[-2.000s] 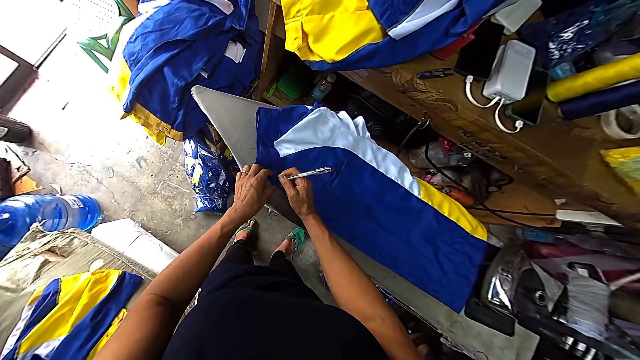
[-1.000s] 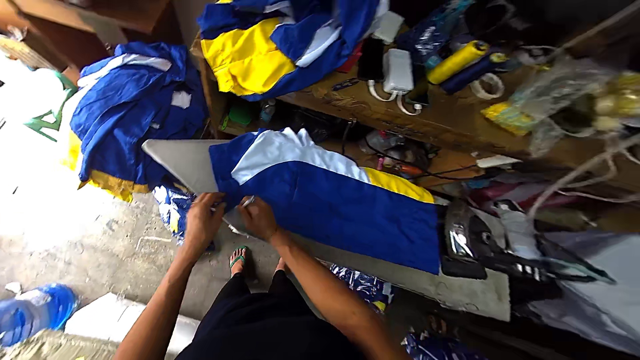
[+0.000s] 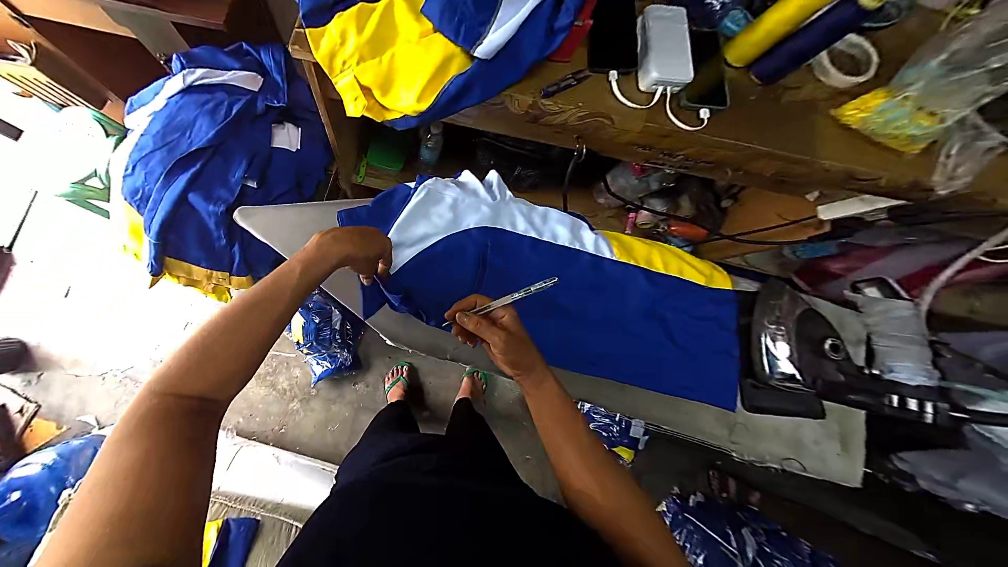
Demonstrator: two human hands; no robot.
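A blue garment with white and yellow panels (image 3: 567, 315) lies along a grey ironing board (image 3: 276, 224). At the garment's left end my left hand (image 3: 350, 250) pinches a lifted part of the blue cloth. My right hand (image 3: 492, 335) is at the garment's near edge and holds a clear pen (image 3: 512, 299), its tip pointing left and down near the cloth edge. An electric iron (image 3: 787, 339) is at the board's right end, beside the garment's right edge.
Behind the board, a wooden table (image 3: 535, 130) bears a blue and yellow garment (image 3: 394, 55), a white power bank (image 3: 664, 47) with cables, phones and thread cones (image 3: 776, 31). Blue garments (image 3: 213, 157) are heaped at the left. Plastic-wrapped cloth (image 3: 327, 335) lies below the board.
The pen shows clearly above my right hand, where one second ago it was mostly hidden. My hands are farther apart than before. The view has shifted.
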